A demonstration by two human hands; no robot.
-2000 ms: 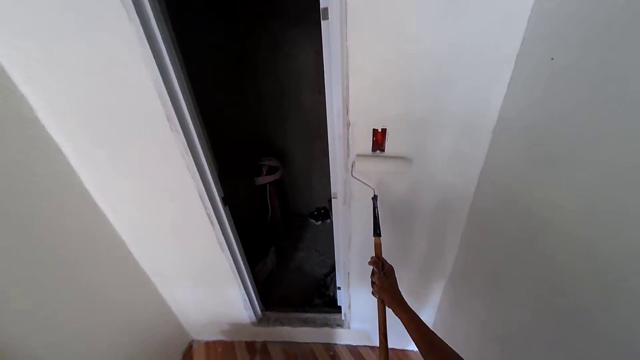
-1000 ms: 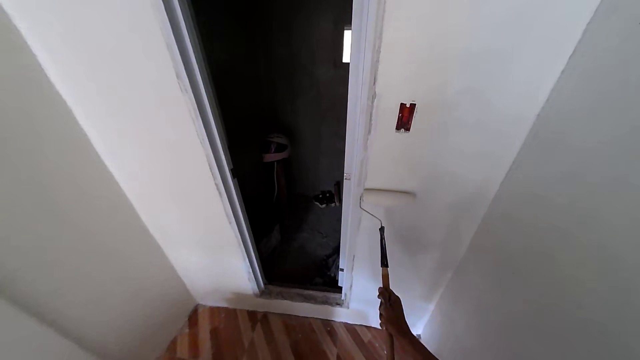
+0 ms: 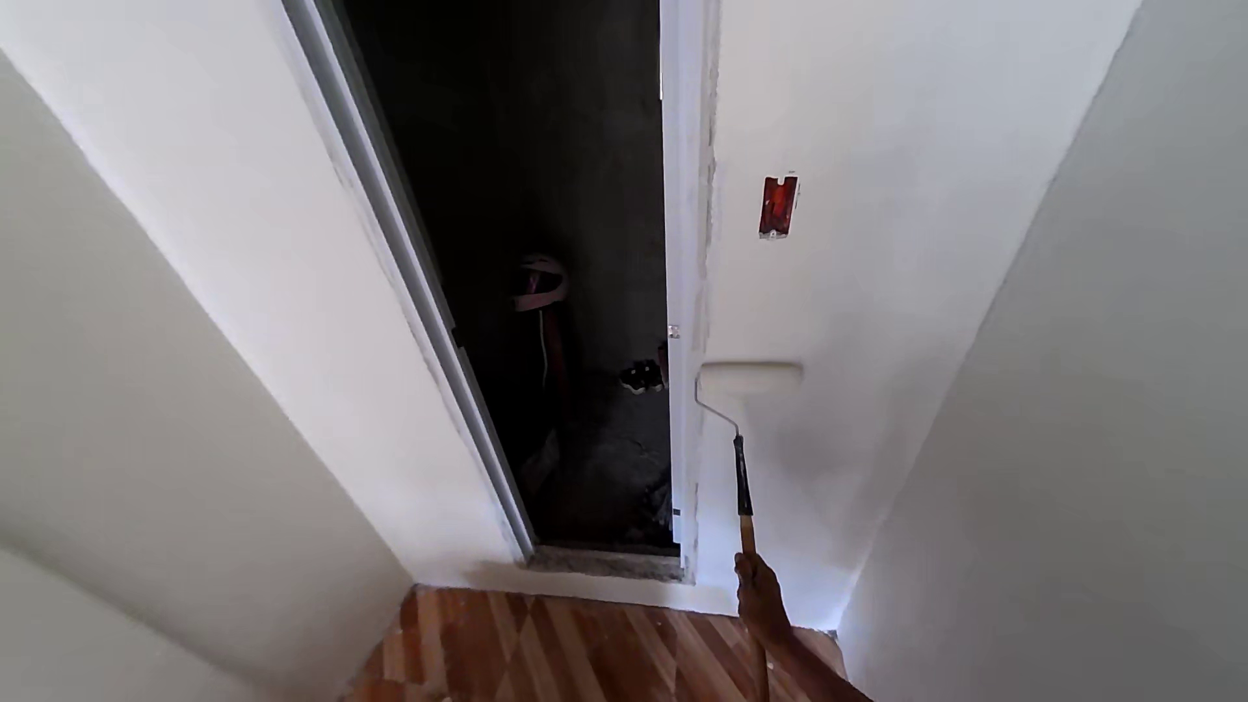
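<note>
My right hand (image 3: 762, 600) is closed around the wooden pole of a paint roller (image 3: 744, 478), below its black grip. The roller's bent wire frame runs up to the white roller cover (image 3: 751, 376), which lies level against the white wall (image 3: 838, 292) just right of the door frame. Above the cover, a red electrical box (image 3: 778, 207) is set in the wall. My left hand is out of view.
A white door frame (image 3: 685, 292) surrounds a dark room, where a helmet (image 3: 541, 283) and shoes (image 3: 642, 375) show. A rough sill (image 3: 609, 563) crosses the doorway's foot. Side walls stand left and right above a patterned wood-look floor (image 3: 546, 634).
The roller cover has moved down the wall, from right beneath the red box to well below it. My right hand still grips the pole. The view has shifted.
</note>
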